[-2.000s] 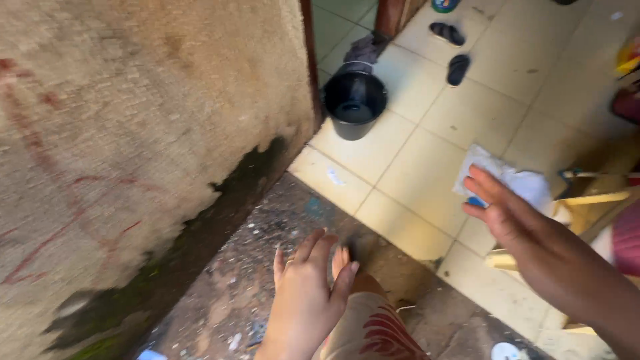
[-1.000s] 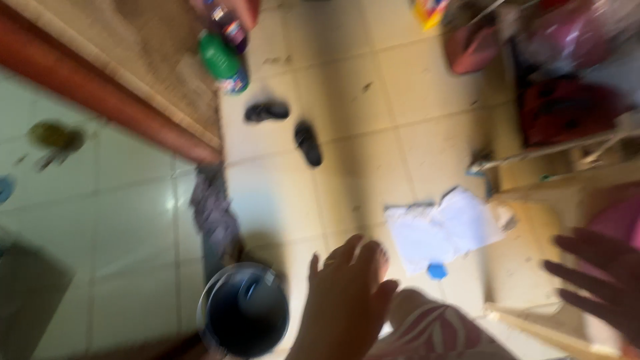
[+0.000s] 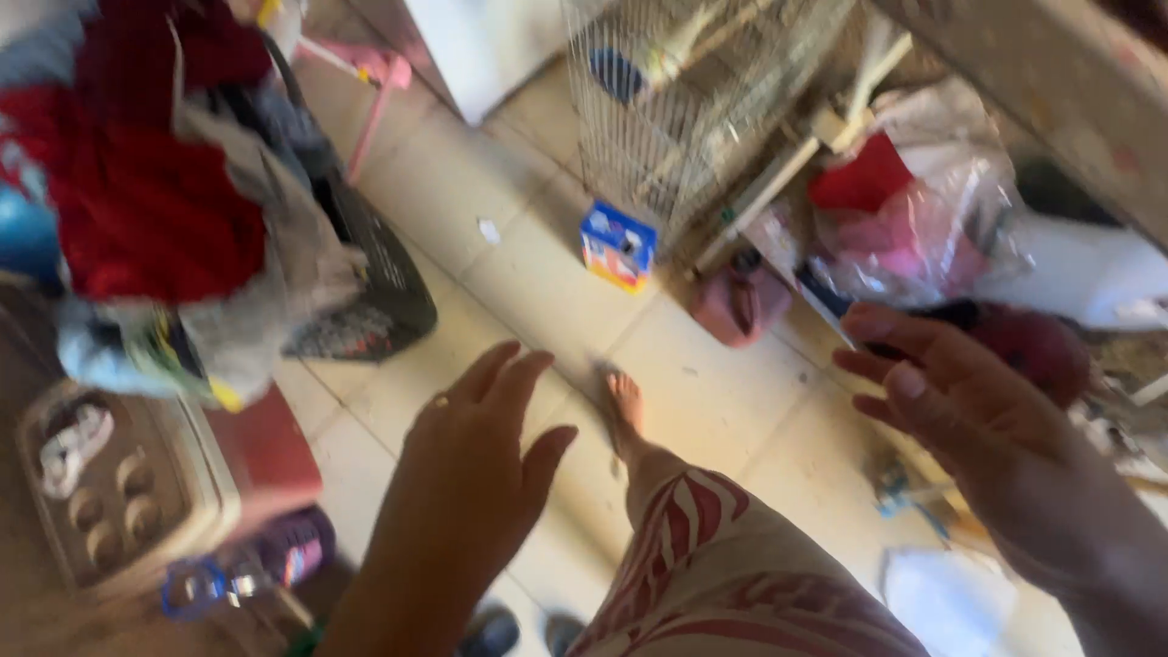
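My left hand hangs over the tiled floor, fingers apart, holding nothing, with a ring on one finger. To the right, my right hand is raised with its fingers spread and nothing in it, in front of a dark red rounded thing. Between and beyond the hands a blue and orange box stands on the tiles beside a pink bag. My bare foot shows below the box.
At left, clothes are heaped over a black container, near a red and white cooler and a purple bottle. A wire rack stands ahead. Clear plastic bags lie at right. Dark sandals are at the bottom edge.
The view has moved far along the tiled floor; the black bucket is out of view, and the box, rack and heaped clothes have come into view. Both hands remain without anything in them.
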